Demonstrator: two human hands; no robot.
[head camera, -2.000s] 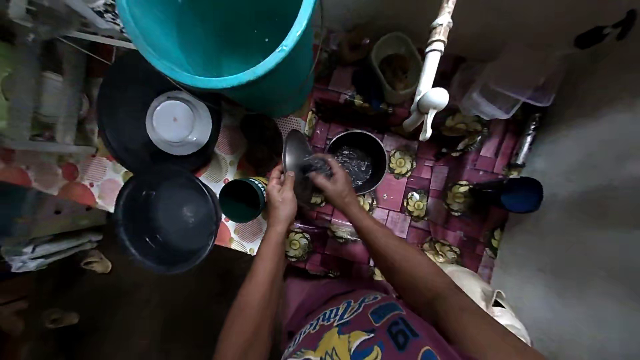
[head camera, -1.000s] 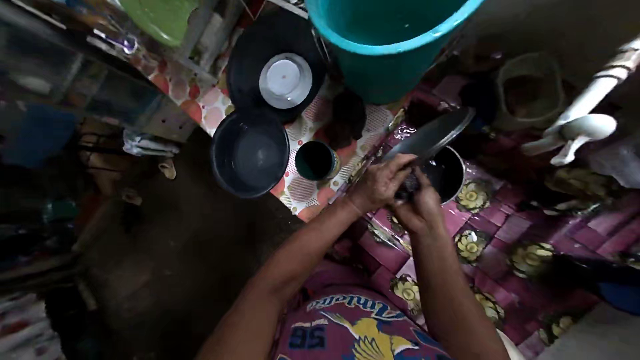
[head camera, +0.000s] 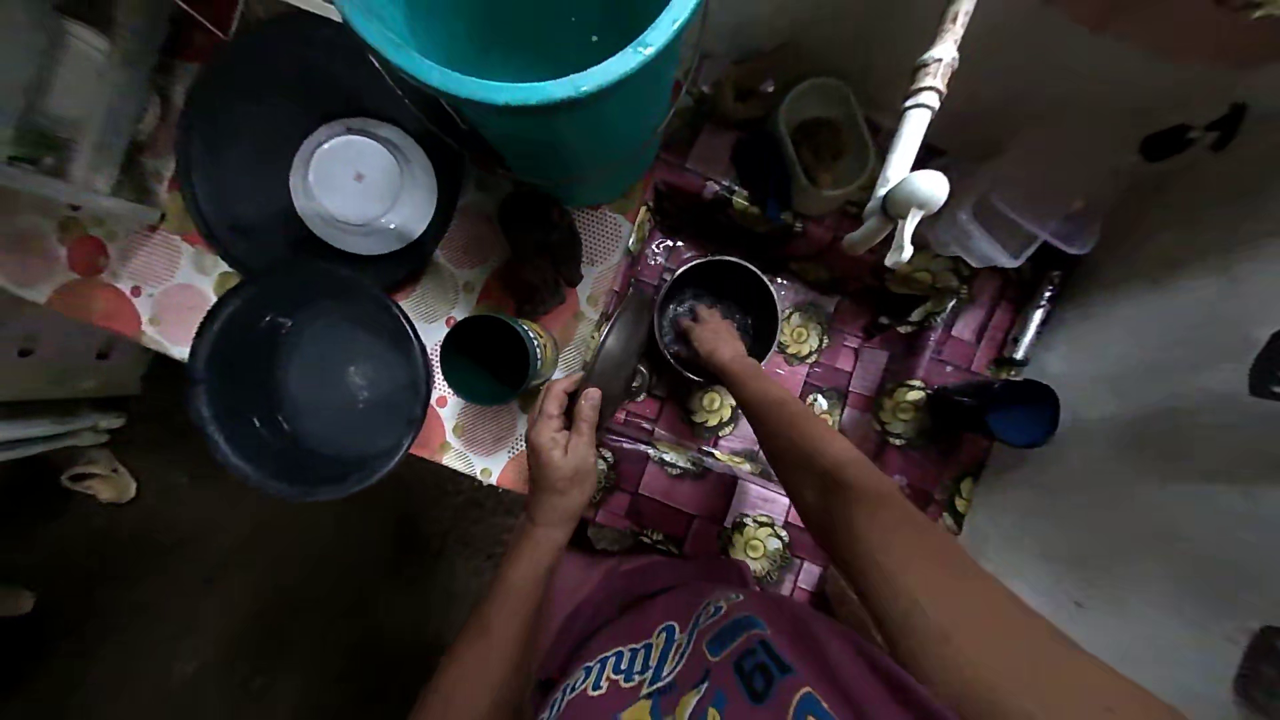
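Observation:
My left hand (head camera: 562, 440) grips the edge of a dark round pot lid (head camera: 620, 345), which is tilted nearly on edge beside a metal pot. Inside the pot (head camera: 765, 300), my right hand (head camera: 708, 335) has its fingers down in sudsy water; whether they hold anything is hidden. The pot stands on a maroon cover patterned with yellow flowers (head camera: 757, 545). Just left of the lid is a dark green cylindrical container (head camera: 487, 360), seen from above.
A large teal bucket (head camera: 590, 140) stands behind the pot. To the left are a dark basin (head camera: 310, 380) and a pale bowl (head camera: 365, 185) on a black round surface (head camera: 235, 110). A white faucet (head camera: 915, 195), a blue dipper (head camera: 1020, 412) and clear plastic containers (head camera: 990, 225) are at the right.
My right hand has moved away from the lid and into the pot. My left hand still holds the lid. The view has swung to the right since a second ago.

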